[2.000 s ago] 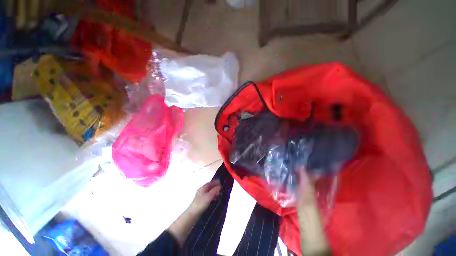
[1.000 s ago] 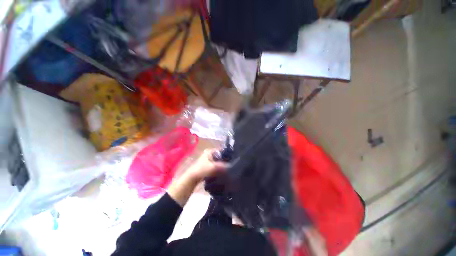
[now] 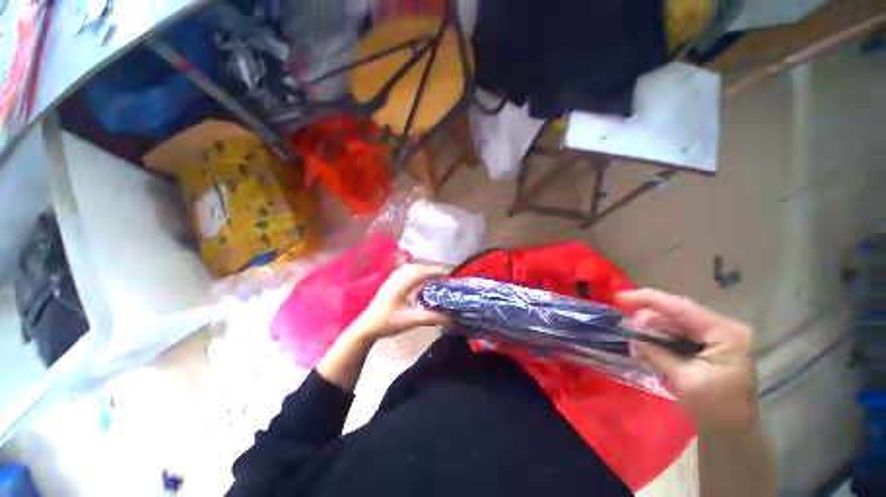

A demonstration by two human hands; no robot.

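Note:
A folded dark garment in a shiny clear polybag [image 3: 544, 313] is held level in front of my body, seen nearly edge-on. My left hand [image 3: 400, 303] grips its left end, with the thumb below and the fingers above. My right hand [image 3: 701, 351] grips its right end; a narrow black strip sticks out between the fingers. The large red sack [image 3: 631, 427] lies below and behind the garment, partly hidden by it and by my body. The inside of the sack cannot be seen.
A pink plastic bag [image 3: 325, 296] and a white plastic bag [image 3: 442, 231] lie on the floor at left. Beyond are a yellow printed bag [image 3: 248, 209], an orange-red bag [image 3: 348, 163] and a white-topped stool [image 3: 646, 126] with dark cloth [image 3: 559, 53] beside it. A white bin [image 3: 131, 228] stands left.
The garment has come out of the red sack area and up before my body. It has turned from broadside to nearly edge-on. Both hands now hold its ends, and the right hand has risen.

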